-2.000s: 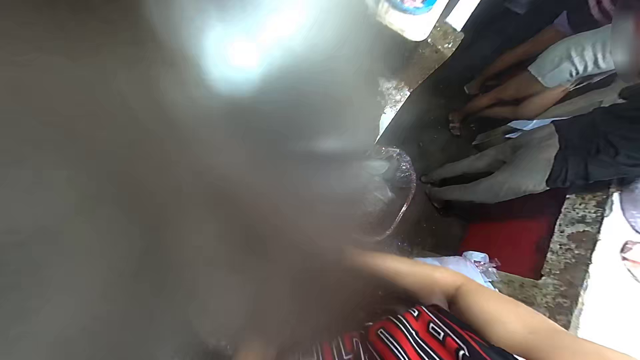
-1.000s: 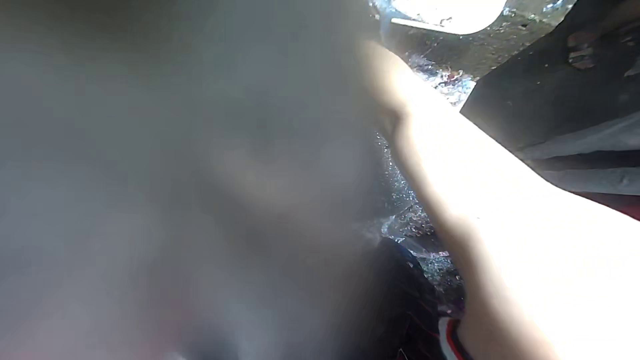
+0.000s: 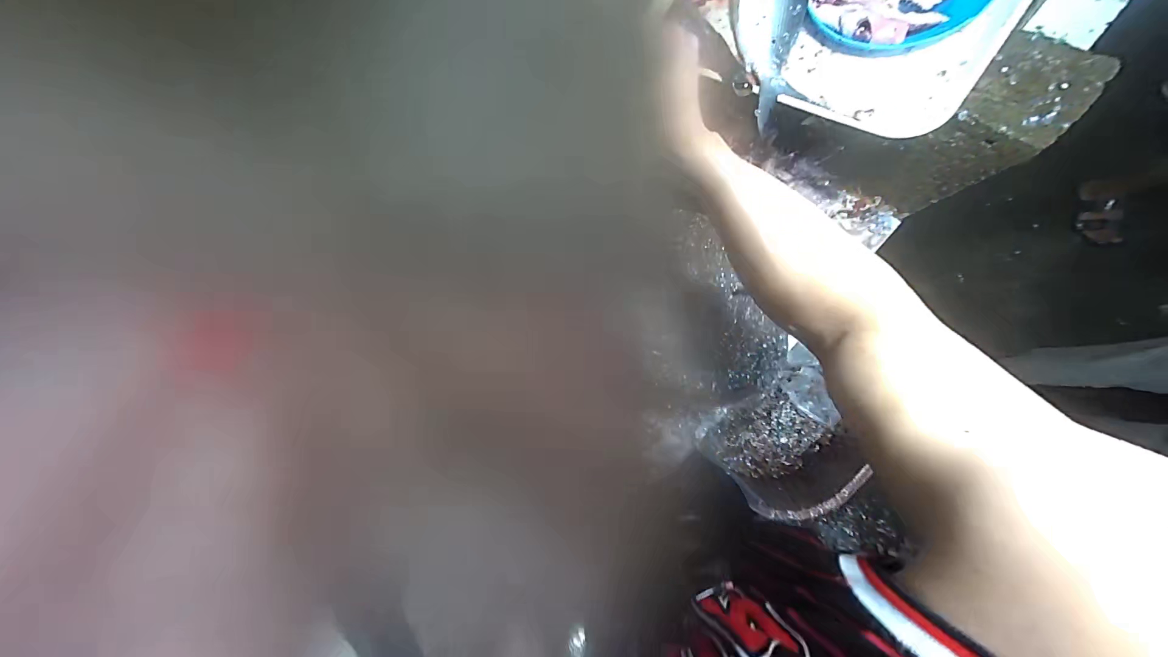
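A bare arm crosses from the right edge to the upper middle; by its side of the view it looks like my right arm. At its end my right hand [image 3: 680, 82] is partly lost in a large blur, so its fingers and anything in them cannot be made out. Close to the right of this hand is a white tray [image 3: 899, 114] holding a blue basin [image 3: 890, 46] with pale and pinkish pieces, perhaps fish or meat. Below the forearm lies clear wet plastic [image 3: 776, 438]. My left hand is not discernible; the blur covers the left half.
A wet, stained slab [image 3: 1031, 100] lies beside the tray. Another person's sandalled foot [image 3: 1100, 219] is on the dark floor at right, with grey cloth [image 3: 1095, 365] lower down. My dark patterned garment with red and white trim [image 3: 885, 602] fills the lower middle.
More of my forearm and part of the hand now show, beyond the blur. The tray with the blue basin shows more fully than one second ago, as the view has shifted.
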